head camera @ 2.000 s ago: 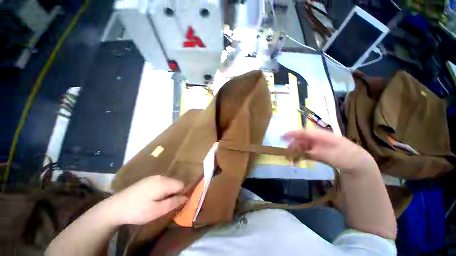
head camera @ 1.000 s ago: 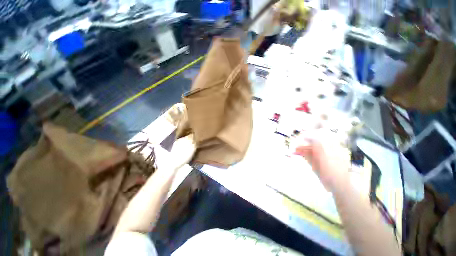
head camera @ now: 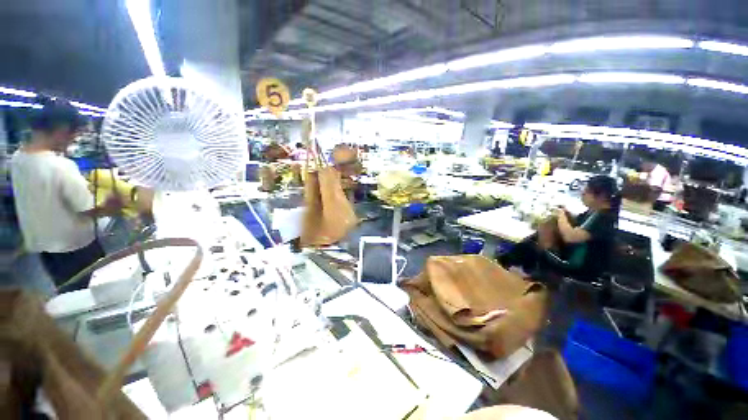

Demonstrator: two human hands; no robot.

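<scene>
A brown bag [head camera: 41, 353] with a raised looped handle [head camera: 168, 299] is at the lower left edge, close to the camera, blurred and cut off. Neither of my hands shows; whether one holds this bag cannot be seen. The white sewing machine head [head camera: 221, 340] with the red three-diamond logo stands right of the bag. The pale template [head camera: 348, 373] with yellow tape lies on the table right of the machine. A slim red-and-black tool [head camera: 403, 349] lies at the template's right.
A brown bag pile [head camera: 476, 303] sits right of the table. A white fan [head camera: 175, 135] stands above the machine. A brown bag [head camera: 328, 205] hangs beyond. A white-framed panel [head camera: 377, 261] stands behind the table. Blue bins [head camera: 611, 357] are at lower right. One person [head camera: 53, 197] stands left; another [head camera: 595, 230] sits right.
The view has swung up and to the right across the factory floor. Both hands have left the picture. A brown bag with its handle loop now shows at the lower left edge.
</scene>
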